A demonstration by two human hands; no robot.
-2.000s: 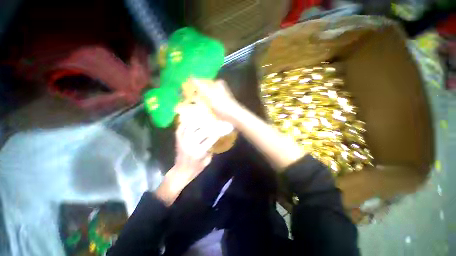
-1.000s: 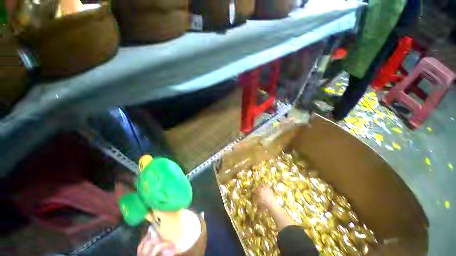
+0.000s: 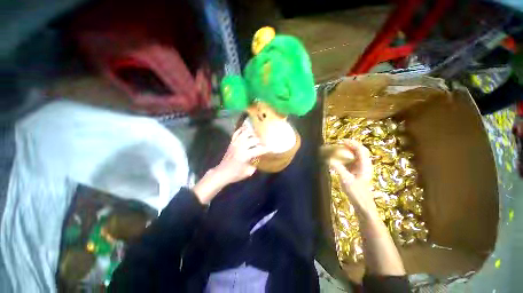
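Observation:
The plush potted tree [image 3: 282,74] stands roughly upright over my lap, with a green crown, a yellow tip, an orange-tan trunk with a small face and a brown pot with a white top. My left hand [image 3: 241,151] is closed around the left side of the trunk and pot. My right hand [image 3: 352,163] is right of the pot, apart from it, over the carton's left side, with thumb and fingers pinched on a gold ingot [image 3: 338,153], which is blurred. Many shiny gold ingots [image 3: 390,177] lie in the carton below.
The cardboard carton [image 3: 459,171] is at the right. A white woven sack [image 3: 97,134] with green plush pieces inside is at the left. Red plastic stools [image 3: 149,80] are at the back left, with red legs at the upper right. Yellow scraps litter the floor at the far right.
My right hand has come up from among the ingots, towards the pot, with an ingot in it. My left hand still holds the tree. The camera view has tilted down onto my lap.

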